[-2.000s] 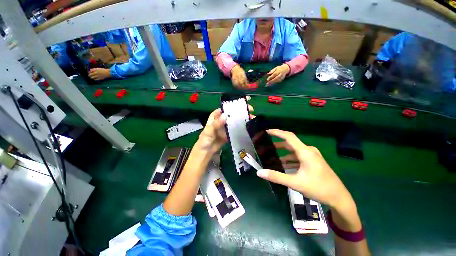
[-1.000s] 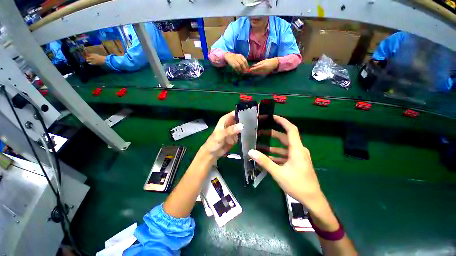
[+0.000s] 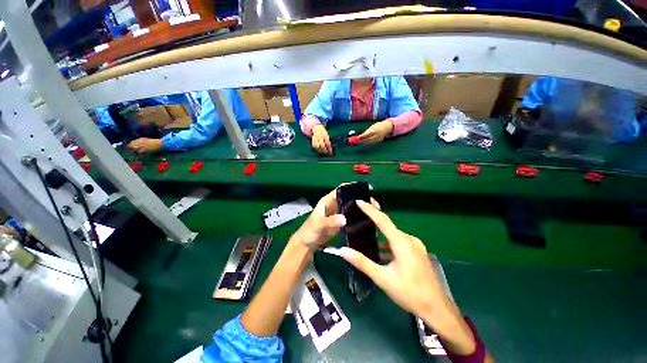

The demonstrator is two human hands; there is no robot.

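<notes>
A phone (image 3: 358, 230) with a glossy black front is held upright between my hands above the green bench; the two slabs lie together, though the lower end is partly blurred. My left hand (image 3: 321, 221) grips its left edge, thumb on the front. My right hand (image 3: 397, 266) has its index finger on the upper front and its thumb near the left edge. Display assemblies with dark ribbons lie near: a stack (image 3: 242, 268) left of my left forearm, white-bordered ones (image 3: 321, 306) between my forearms, and others (image 3: 431, 339) partly hidden under my right forearm.
A silver-grey body (image 3: 286, 213) lies on the belt beyond the stacks; a dark phone (image 3: 525, 228) lies at right. Small red parts (image 3: 408, 168) line the far ledge. A person in a blue smock sits opposite. A white machine (image 3: 53, 283) and slanted post stand at left.
The pale slab and dark slab, apart before, are now together with the black front facing me. My right index finger has moved onto the front. The view has tilted upward.
</notes>
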